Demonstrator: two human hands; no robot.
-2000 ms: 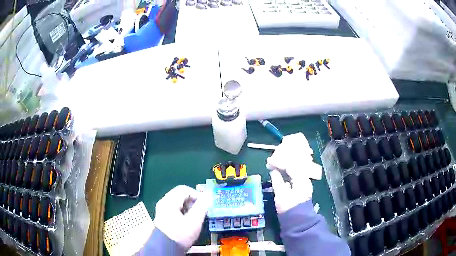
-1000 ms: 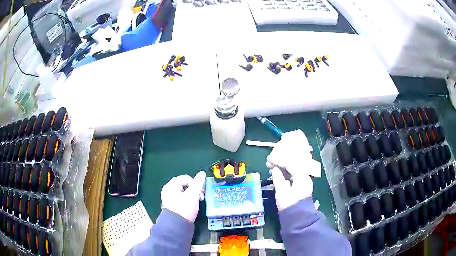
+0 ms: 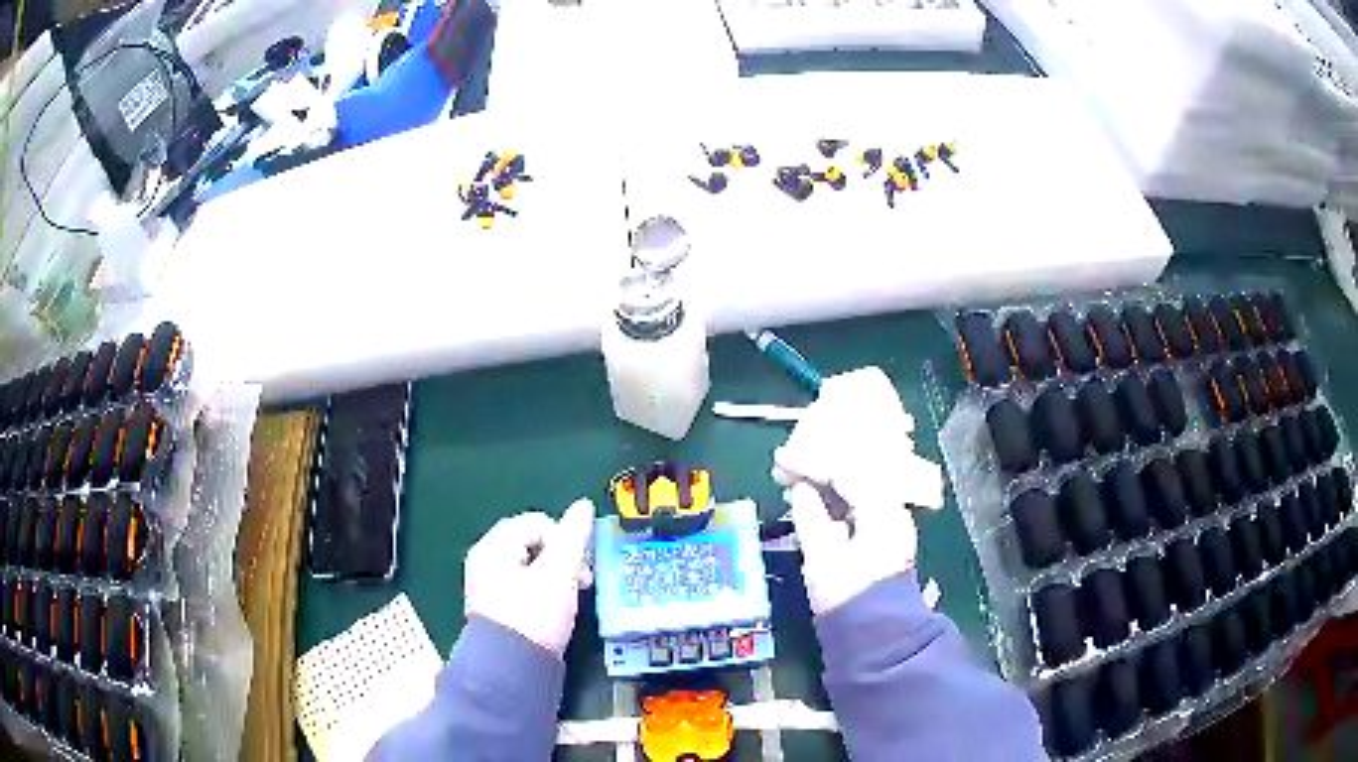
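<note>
The light blue tester [image 3: 682,588] lies in front of me with its screen lit and white text on it. A yellow-orange and black cradle [image 3: 661,499] is at its far edge; dark upright shapes show in it. An orange two-lobed piece [image 3: 687,727] is at its near edge. My left hand [image 3: 524,578], white-gloved, is loosely curled at the tester's left side, fingertips near its upper left corner. My right hand [image 3: 846,551], white-gloved and curled, is at the right side, just below a crumpled white cloth [image 3: 861,447]. What either hand holds, if anything, is hidden.
Trays of black cases stand left [image 3: 90,521] and right [image 3: 1177,491]. A white bottle [image 3: 655,372] and a blue pen [image 3: 786,360] lie beyond the tester. Loose earbuds [image 3: 492,188] are on the long white foam block [image 3: 373,298]. A dotted label sheet [image 3: 370,677] is at lower left.
My left hand has moved up and back beside the tester and its fingers have changed pose. My right hand has stayed by the cloth. The whole view has shifted slightly.
</note>
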